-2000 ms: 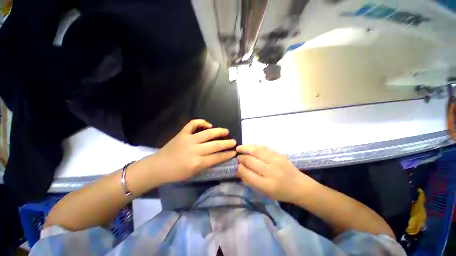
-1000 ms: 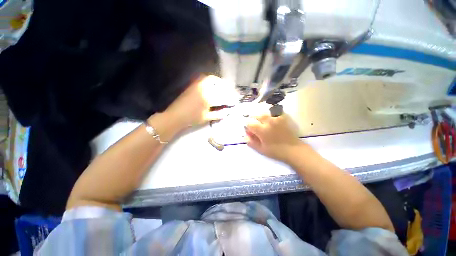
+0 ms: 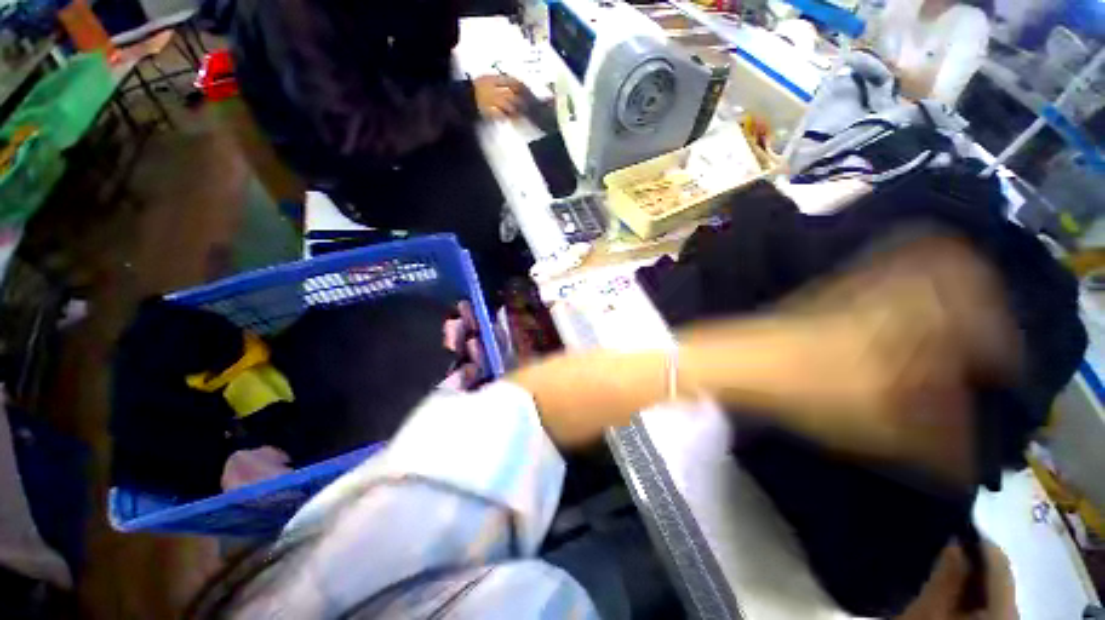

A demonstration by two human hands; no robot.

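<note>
The black garment piece (image 3: pixel 836 521) lies in a heap on the white sewing table at the right of the view. My left hand (image 3: pixel 909 357) is over the middle of the heap and strongly blurred; whether its fingers grip the cloth cannot be told. My right hand (image 3: pixel 975 587) shows only in part at the bottom right edge, against the lower side of the cloth, with a dark strip of cloth over it. Its fingertips are hidden. The needle and presser foot of my machine are out of view.
A blue slatted basket (image 3: pixel 485 303) with black, yellow and pink cloth stands left of the table. A cream parts tray (image 3: pixel 660 206) sits beside a neighbouring machine (image 3: pixel 636 91). A person in dark clothes (image 3: pixel 351 85) works there. Grey cloth (image 3: pixel 860 115) lies behind the heap.
The view has swung left, away from my machine to the basket and neighbouring station. My hands have left the needle area and are now at the heaped black cloth.
</note>
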